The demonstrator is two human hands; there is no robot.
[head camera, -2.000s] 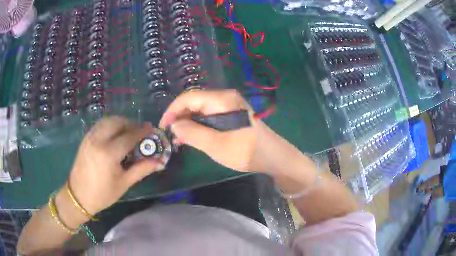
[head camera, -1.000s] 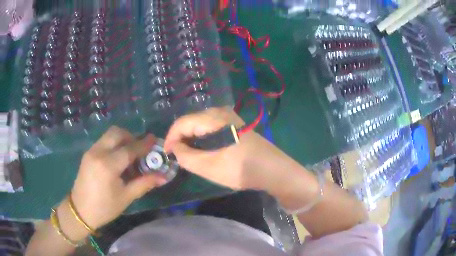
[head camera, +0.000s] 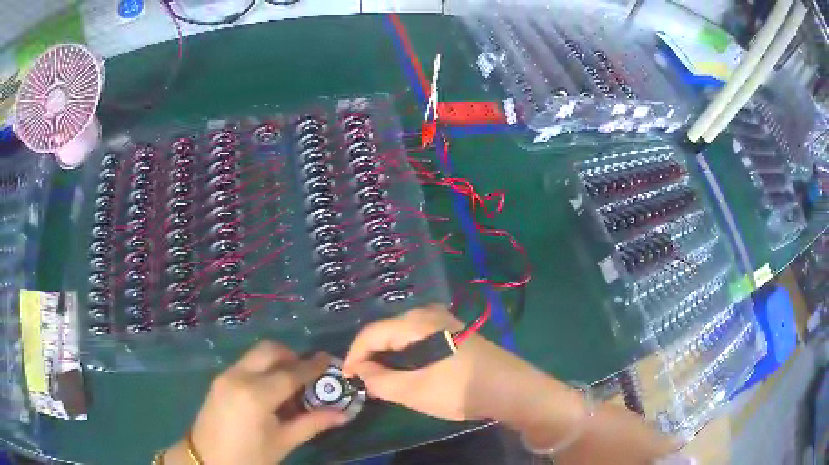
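Note:
My left hand [head camera: 259,404] holds a round metal fixture [head camera: 329,389] with a pale centre on top, near the bench's front edge. My right hand [head camera: 427,363] grips a black handheld probe [head camera: 414,352] with a gold-coloured end and red cord. The probe's front end and my right fingertips are at the fixture's right side; the exact contact is hidden by the fingers. A clear blister tray [head camera: 273,341] lies just beyond my hands, with rows of small round components [head camera: 228,222] and thin red lead wires. One component sits alone at the top of a mostly unfilled row.
A pink fan [head camera: 60,98] stands back left. A paper sheet [head camera: 47,341] lies left of the tray. Loose red cord [head camera: 509,241] and a white stick with red base [head camera: 431,104] are right of the tray. Another part-filled tray [head camera: 650,236] and stacked trays [head camera: 582,82] are further right.
The view has tilted up, so the hands sit lower and the fan, stick and back trays show. My hands keep the same hold on fixture and probe.

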